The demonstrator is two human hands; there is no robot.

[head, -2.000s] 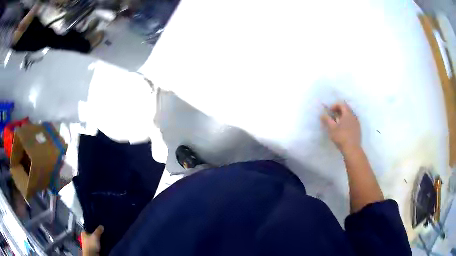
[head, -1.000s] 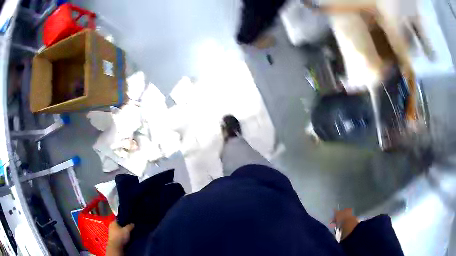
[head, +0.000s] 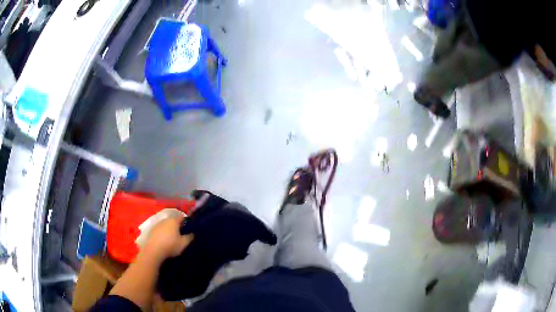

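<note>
My left hand (head: pixel 166 237) is at the lower left, its fingers closed on a bundle of dark navy denim (head: pixel 213 244). The cloth hangs to the right of the hand, beside my leg, with its edge spread over part of a red basket. The bundle's folds hide how many pieces it holds. My right hand is out of the picture.
A red plastic basket (head: pixel 125 225) with pale material stands behind my left hand. A cardboard box (head: pixel 91 283) is below it. A blue stool (head: pixel 183 64) stands further ahead. A white table edge runs along the left. A person (head: pixel 463 67) is at upper right, near a machine (head: pixel 488 167).
The view has swung left, from the white table to the floor aisle. My left hand has come up and inward with the dark cloth. My right hand has left the picture.
</note>
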